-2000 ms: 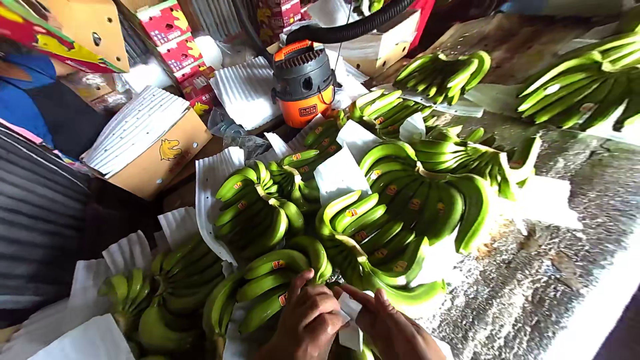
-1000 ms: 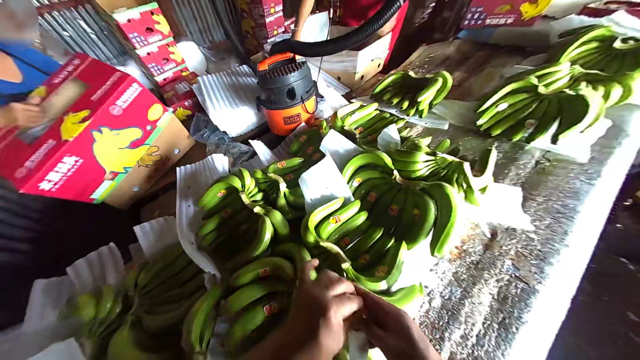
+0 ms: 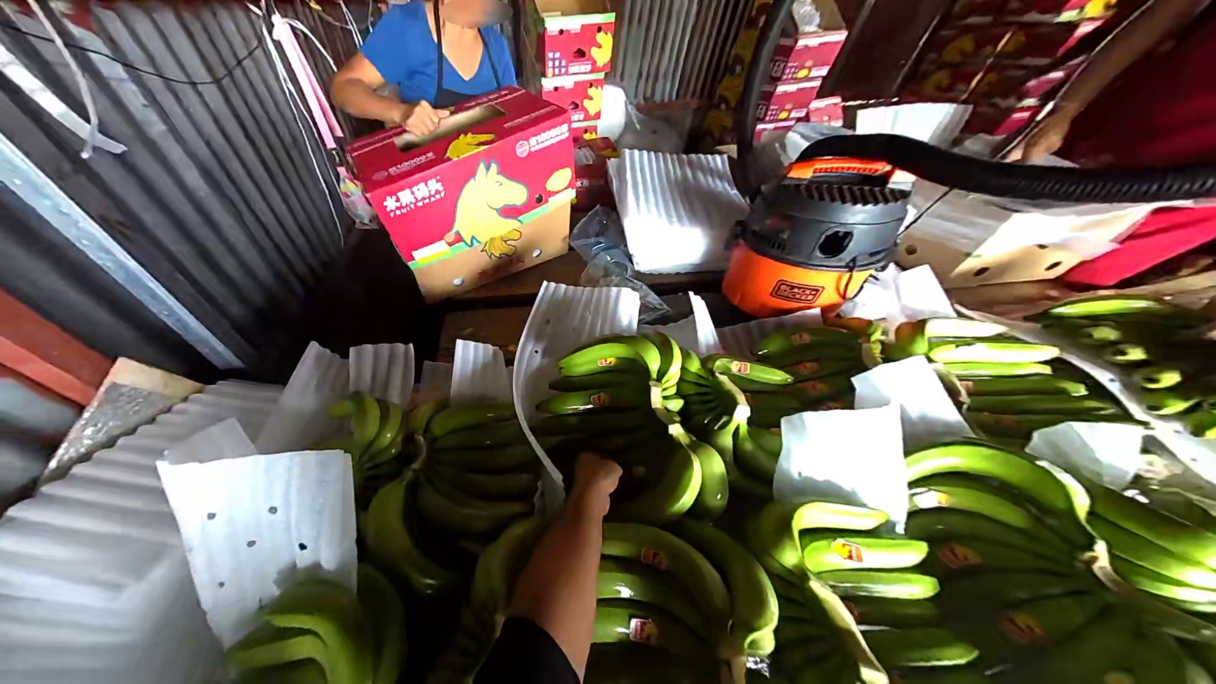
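My left hand (image 3: 597, 475) reaches forward among the green bananas, its fingers curled and partly hidden in shadow. It is against a banana hand (image 3: 617, 427) with small stickers, beside a standing white foam sheet (image 3: 570, 332). More green bananas (image 3: 655, 579) lie just right of my forearm, and a darker banana hand (image 3: 475, 465) is to its left. Whether my fingers grip anything cannot be made out. My right hand is out of view.
A white foam piece (image 3: 841, 461) stands between banana hands at right; a perforated one (image 3: 271, 532) is at left. Beyond are an orange and black Black+Decker vacuum (image 3: 812, 237) with its hose and a red carton (image 3: 475, 190) held by a person in blue. Another person's arm (image 3: 1083, 95) shows at upper right.
Both my hands were together over the bananas; now only one shows, reaching forward. The other person's red carton stands more upright than a second ago. The view has swung left.
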